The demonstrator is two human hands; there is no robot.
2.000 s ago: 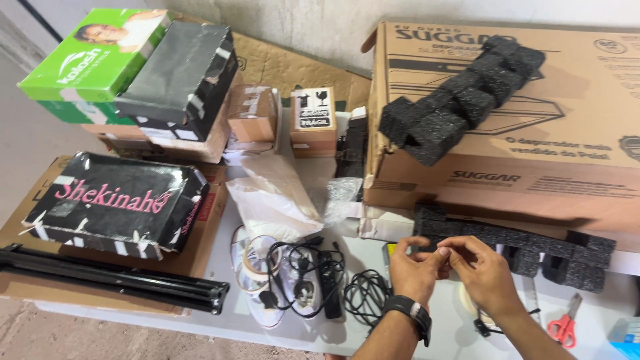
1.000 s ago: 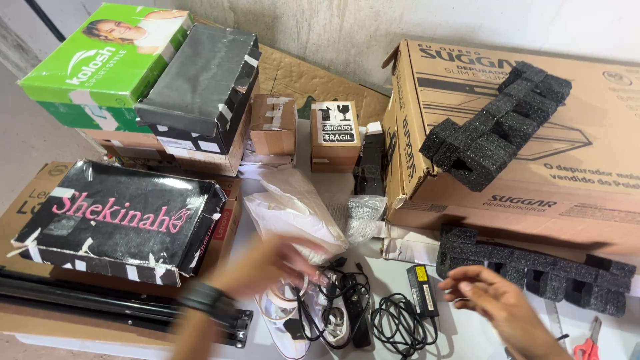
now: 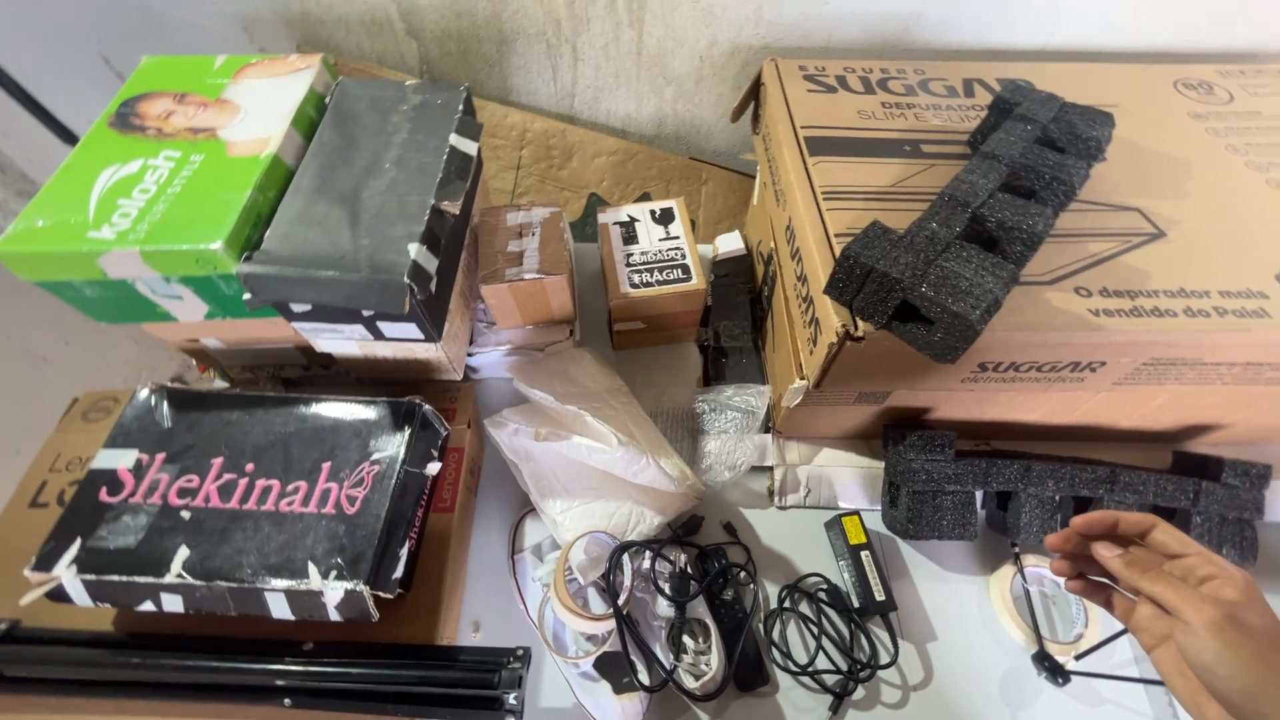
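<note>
My right hand [image 3: 1180, 610] is at the lower right, fingers loosely curled and apart, with no object visible in it. It hovers beside a roll of masking tape [image 3: 1000, 615] and a thin black tripod-like piece [image 3: 1050, 668], under the black foam packing strip [image 3: 1080, 490]. My left hand is out of view. A black power adapter [image 3: 862, 570] with a coiled cable [image 3: 805, 640] lies left of the hand. Further left, tangled black cables [image 3: 640, 640] and another tape roll [image 3: 568, 610] rest over a white shoe [image 3: 530, 580] beside crumpled white paper [image 3: 600, 440].
A large cardboard box [image 3: 900, 400] with foam [image 3: 960, 260] on top stands at the right. Shoe boxes [image 3: 250, 500], a green box [image 3: 60, 240], a black box [image 3: 350, 180], small cartons [image 3: 655, 325] and black metal bars [image 3: 250, 670] occupy the left and back.
My two hands were together near the adapter, then parted. My left hand passed over the cables at the left and has left the view. The right hand has stayed at the right.
</note>
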